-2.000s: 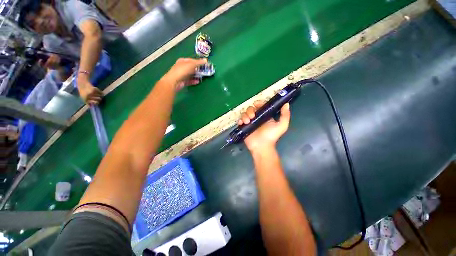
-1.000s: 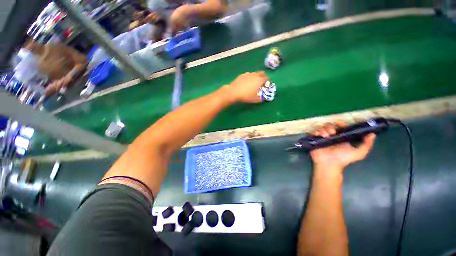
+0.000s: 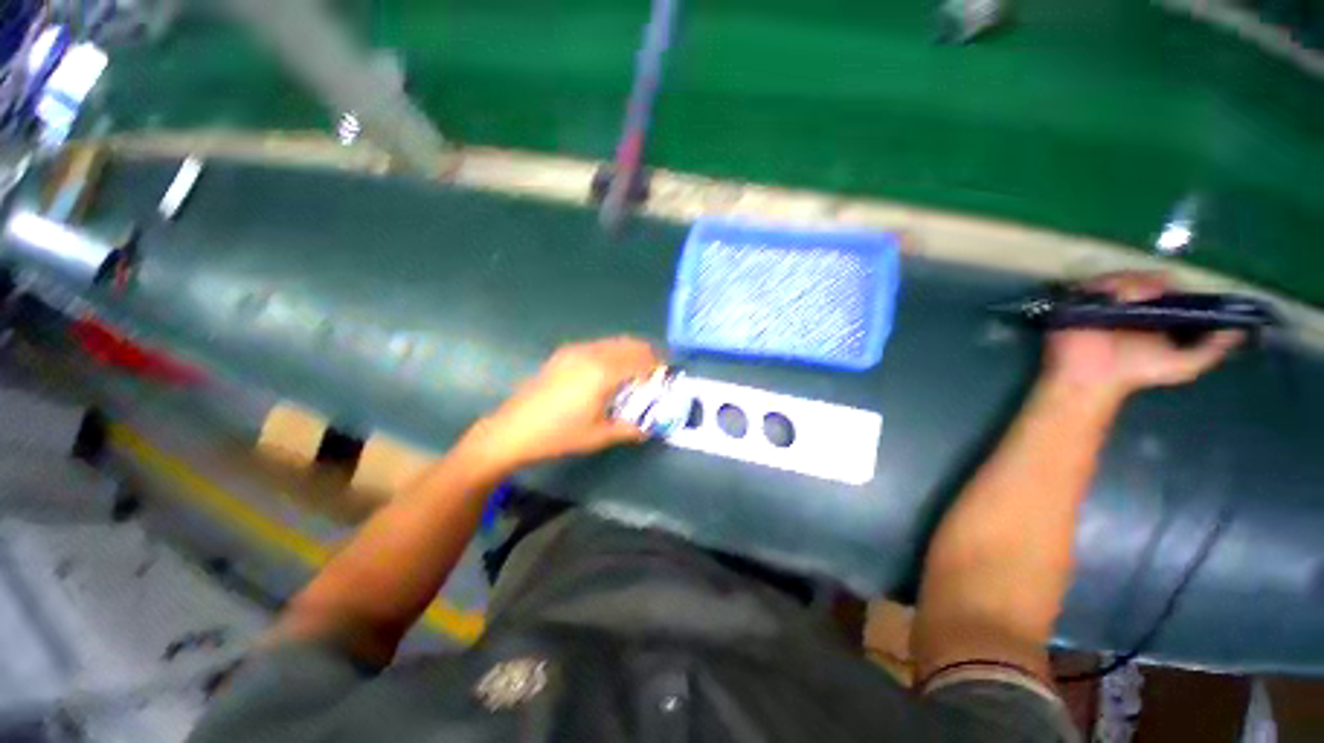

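Observation:
My left hand point(image 3: 588, 399) is closed on a small white and metallic plug unit point(image 3: 649, 405), held at the left part of the white fixture plate point(image 3: 839, 441). The hand and unit hide that end of the plate; a few round dark holes show to the right. My right hand point(image 3: 1111, 341) holds the black electric screwdriver point(image 3: 1154, 312) across the palm, its tip pointing left. The blue tray point(image 3: 786, 298) of tiny silvery screws lies behind the plate. The picture is blurred.
The green conveyor belt point(image 3: 813, 124) runs behind the bench, with a blurred pale unit point(image 3: 971, 18) on it. A thin upright bar point(image 3: 642, 109) stands behind the tray's left. A small white block point(image 3: 182, 187) lies far left. The black cord point(image 3: 1183, 588) hangs at the right.
My left hand has come back from the belt to the fixture plate with the unit. My right hand still holds the screwdriver. The view has swung down and left.

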